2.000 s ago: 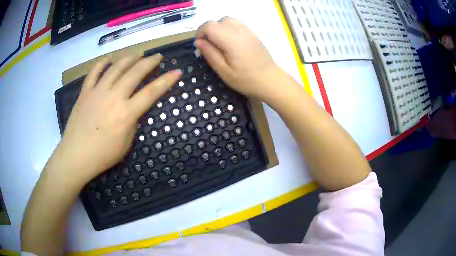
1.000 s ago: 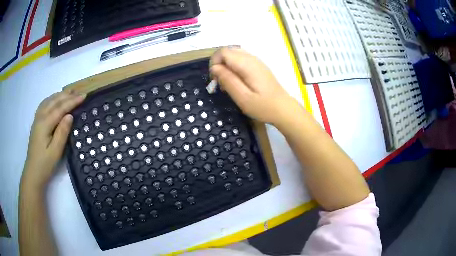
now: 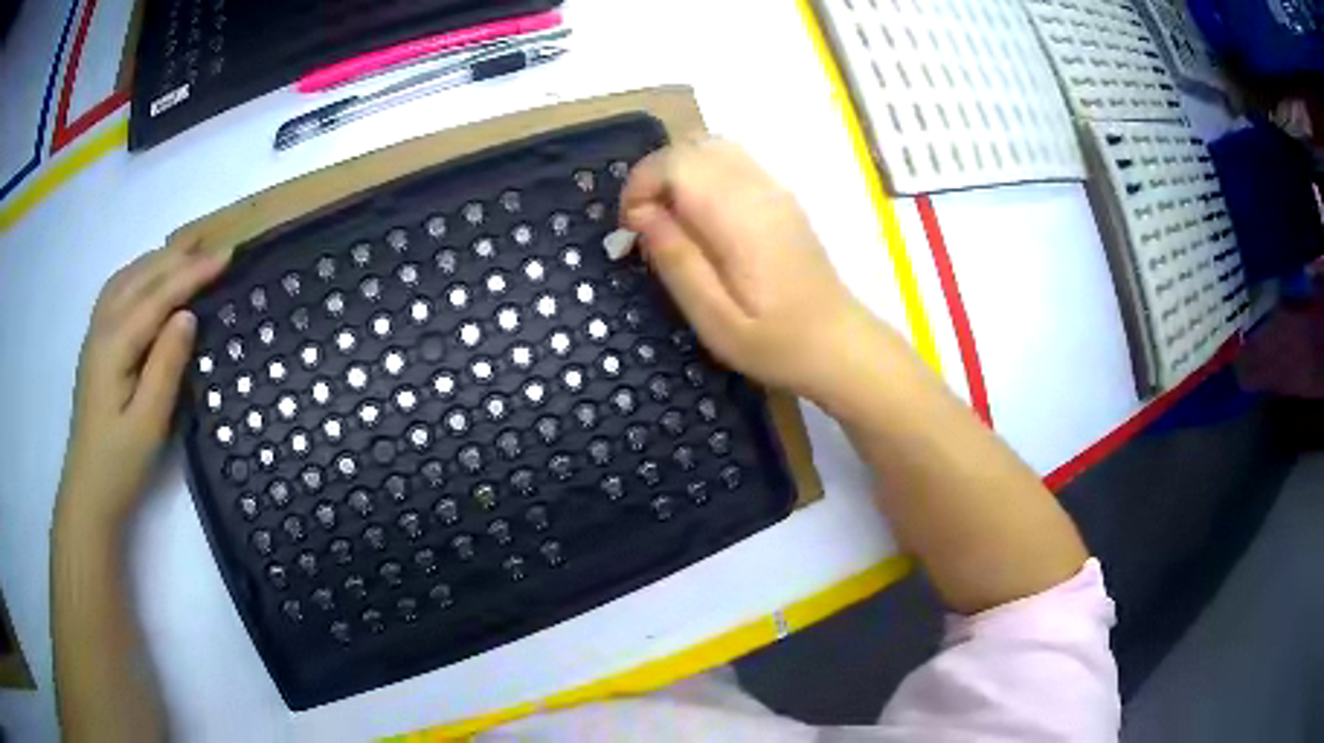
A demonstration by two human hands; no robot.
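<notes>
The near black tray (image 3: pixel 610 552) lies on a brown cardboard sheet (image 3: pixel 668 105), with rows of small round parts, some bright white, others dull grey. A few pockets are dark, without a shiny top. My right hand (image 3: pixel 733 269) is over the tray's upper right area, thumb and fingers pinching a small pale part (image 3: pixel 620 244); its upper end is hidden by the fingers. My left hand (image 3: pixel 128 356) rests at the tray's left edge, fingers on the rim and thumb beside it. The left thumb and fingers hold the tray's edge.
A pink pen (image 3: pixel 428 51) and a clear ballpoint pen (image 3: pixel 414 95) lie beyond the tray. A second black tray (image 3: pixel 276 44) is at the upper left. Pale slotted trays (image 3: pixel 951 102) are at the right. Yellow, red and blue tape lines mark the white table (image 3: pixel 857 479).
My left hand has moved from over the tray to its left edge. My right hand still pinches a small pale part and sits lower than two seconds ago.
</notes>
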